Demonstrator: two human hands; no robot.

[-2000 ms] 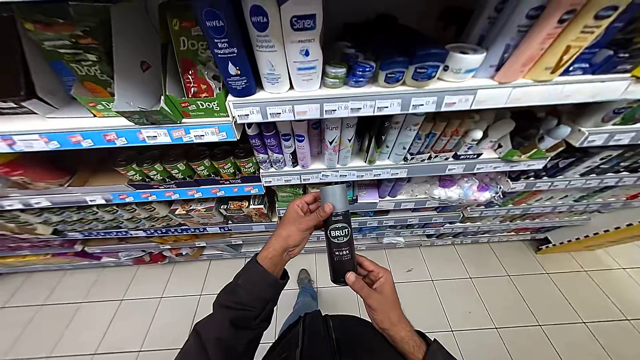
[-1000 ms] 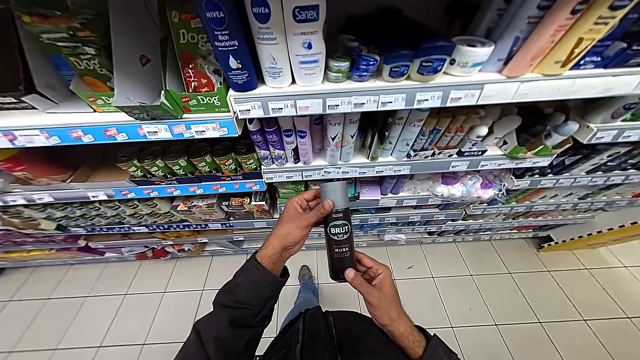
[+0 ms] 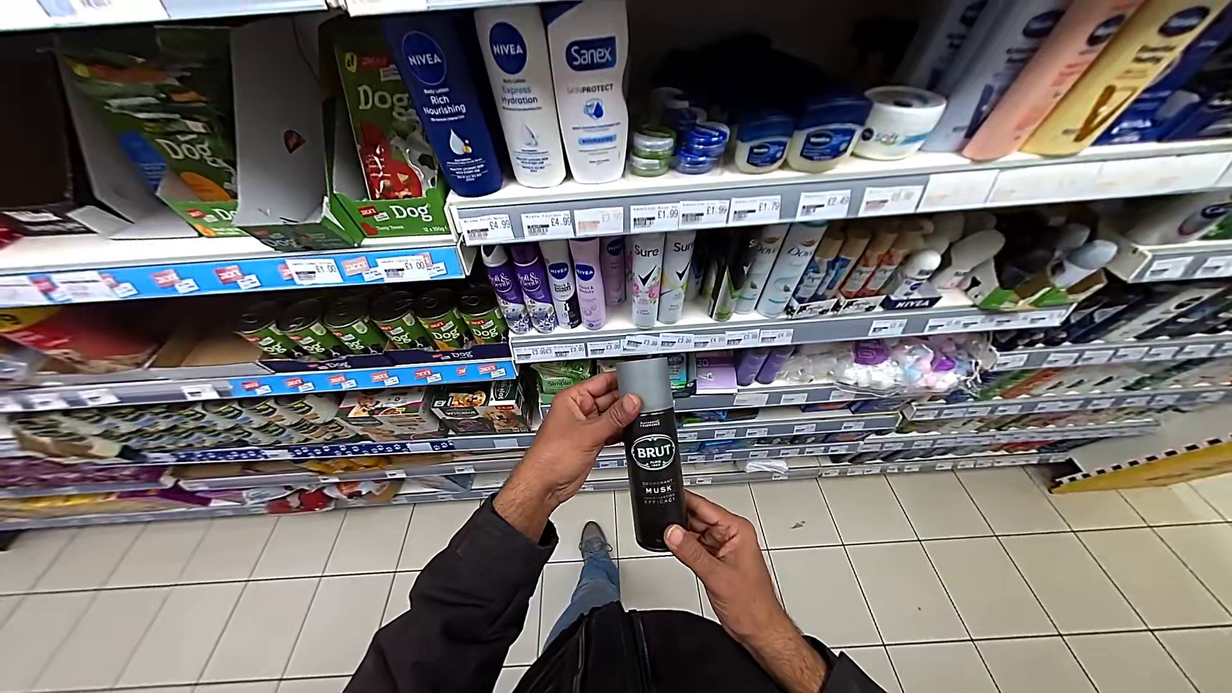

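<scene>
A black Brut deodorant spray can [image 3: 656, 496] with a grey cap is held nearly upright between both hands, its front facing me. My left hand [image 3: 583, 433] grips the cap end, the thumb lying across the cap. At the lower end, my right hand [image 3: 727, 558] pinches the base between thumb and fingers. The can is in front of the lower shelves, just below a shelf of deodorant sprays [image 3: 647, 279] and roll-ons. Part of the fingers of each hand is hidden behind the can.
Lotion bottles [image 3: 587, 96] and cream jars [image 3: 823, 135] stand on the upper shelf. To the left are dog food boxes [image 3: 395, 144] and cans [image 3: 438, 318]. A shelf edge with price labels [image 3: 674, 342] runs just beyond the can. Below is a tiled floor [image 3: 866, 587].
My foot showed farther forward two seconds ago and is now closer in. Both hands keep hold of the can, with little change in its position.
</scene>
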